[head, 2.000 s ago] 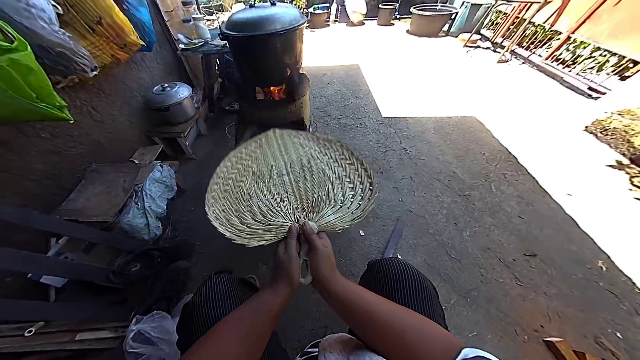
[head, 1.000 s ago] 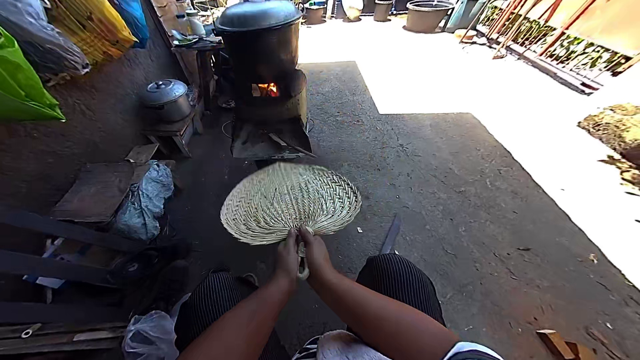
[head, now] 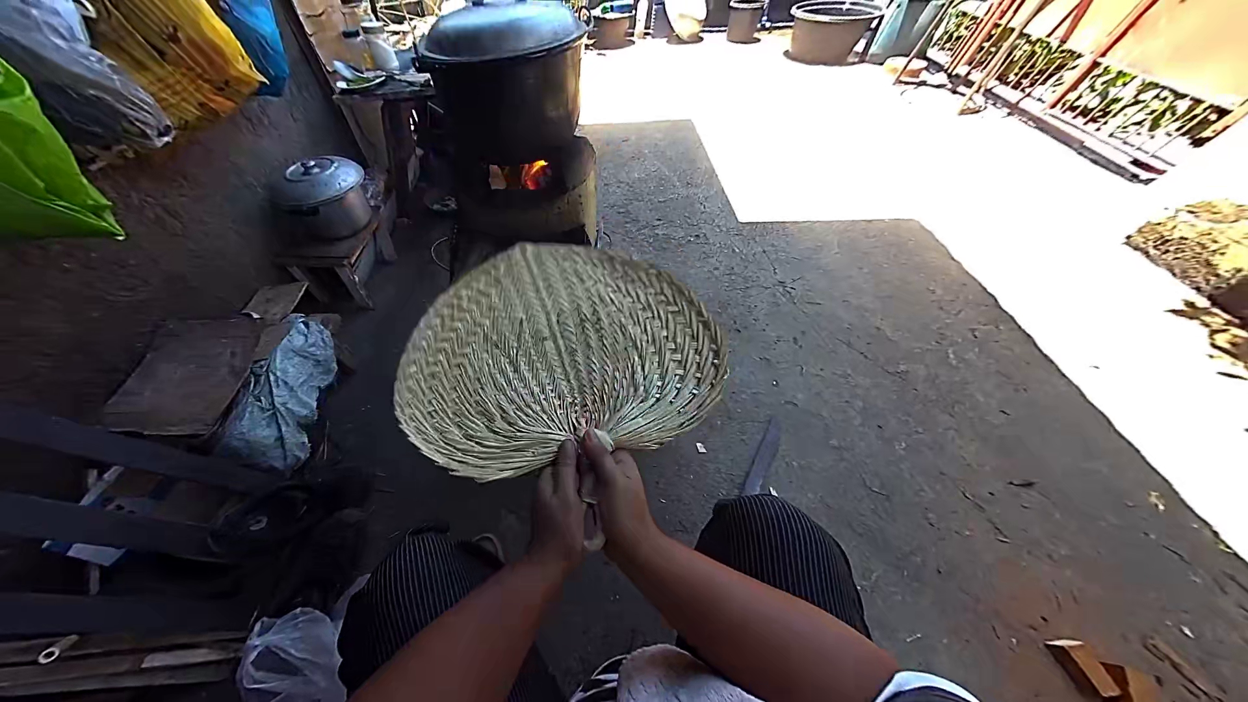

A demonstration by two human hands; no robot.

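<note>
A woven palm-leaf hand fan (head: pixel 561 361) is held upright over my knees. My left hand (head: pixel 559 507) and my right hand (head: pixel 620 492) both grip its handle, side by side just under the woven blade. Beyond the fan, a large lidded metal pot (head: pixel 507 88) sits on a blackened stove (head: pixel 575 200), where flames (head: pixel 535 175) show in the opening. The fan's top edge overlaps the lower front of the stove in view and hides it.
A smaller lidded pot (head: pixel 322 198) stands on a low wooden stool (head: pixel 336 255) at the left wall. A flat blade (head: pixel 763 456) lies on the concrete floor beside my right knee. Wood pieces (head: pixel 1082 668) lie at lower right. Plastic bags (head: pixel 185 58) hang at upper left.
The fan has risen since one second ago and again covers the stove's lower front, which showed then. Both hands have kept hold of the handle.
</note>
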